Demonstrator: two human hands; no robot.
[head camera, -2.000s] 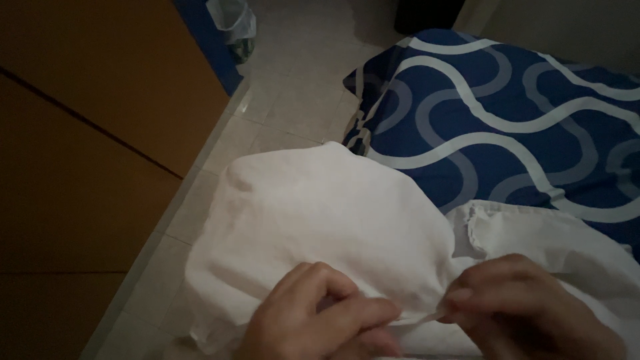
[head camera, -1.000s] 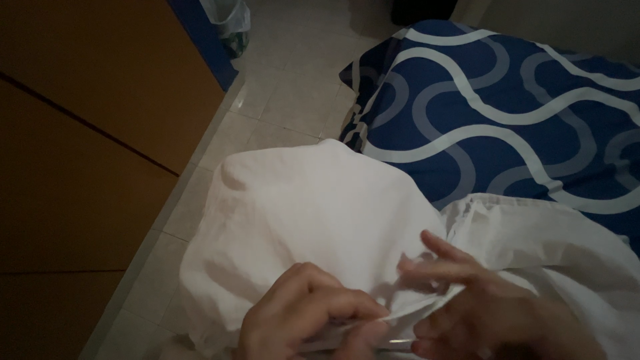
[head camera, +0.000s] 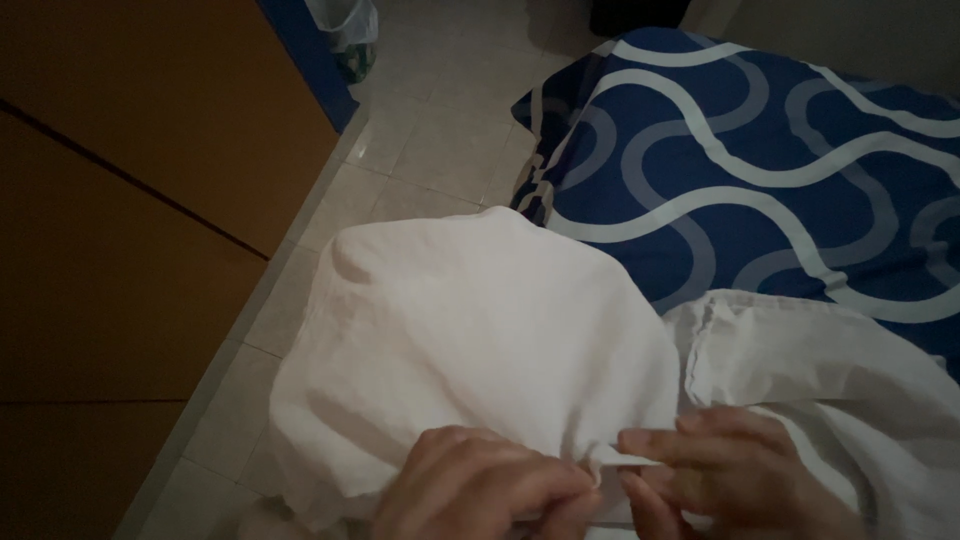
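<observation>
A large white cloth (head camera: 480, 322) is spread over the lower middle of the view, and more white fabric (head camera: 810, 360) with a stitched edge lies at the right. My left hand (head camera: 487, 487) pinches a gathered fold of the cloth near the bottom. Close beside it on the right, my right hand (head camera: 735, 472) has its thumb and fingers at a narrow, taut white strip of the same fold. Motion blurs the fingertips, and whether anything small is between them cannot be made out.
A bed with a blue cover (head camera: 750, 150) patterned in wavy white and grey lines fills the upper right. Brown cabinet panels (head camera: 150, 187) stand on the left. A bin with a plastic bag (head camera: 352, 37) is on the tiled floor (head camera: 442, 142) at the top.
My right hand's fingers, spread and raised one second ago, have come down and closed around the fold. My left hand has stayed at the fold.
</observation>
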